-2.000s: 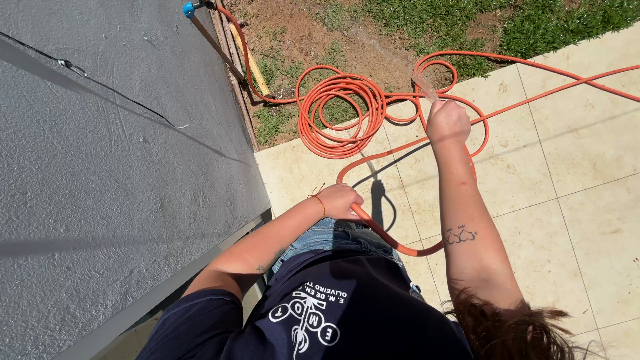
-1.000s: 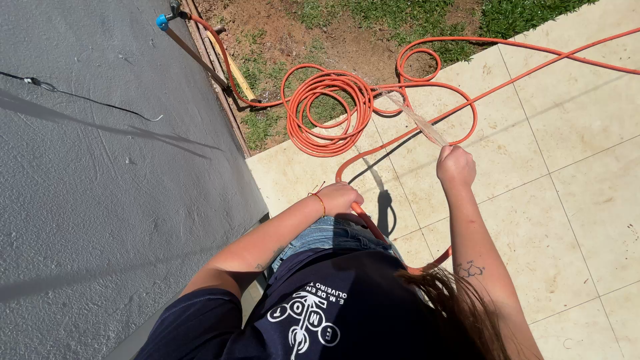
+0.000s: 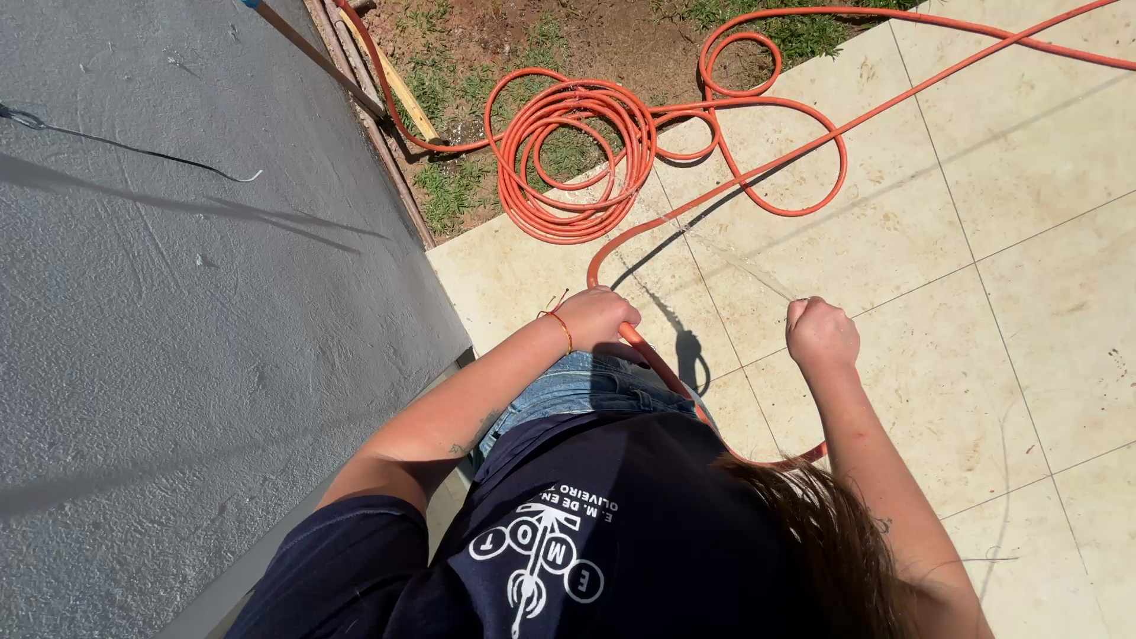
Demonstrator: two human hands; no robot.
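An orange garden hose [image 3: 652, 355] passes through my left hand [image 3: 596, 319], which grips it in front of my denim shorts. From there it curves beneath my hair toward my right arm. My right hand [image 3: 821, 335] is a closed fist out over the tiles; the hose end inside it is mostly hidden. A thin stream of water [image 3: 741, 266] leaves this fist toward the coil of orange hose [image 3: 577, 160], which lies partly on soil and partly on tile. Looser loops lie to the right of the coil.
A grey textured wall [image 3: 204, 293] with a dangling wire [image 3: 151, 151] stands at the left. A pipe [image 3: 319, 60] and a wooden strip [image 3: 390, 80] edge the soil and grass [image 3: 444, 191]. Pale floor tiles [image 3: 1047, 355] extend right, crossed by stretches of hose.
My right hand has moved back toward my body and away from the coil. My left hand keeps its hold on the hose. The water stream now looks thinner and longer.
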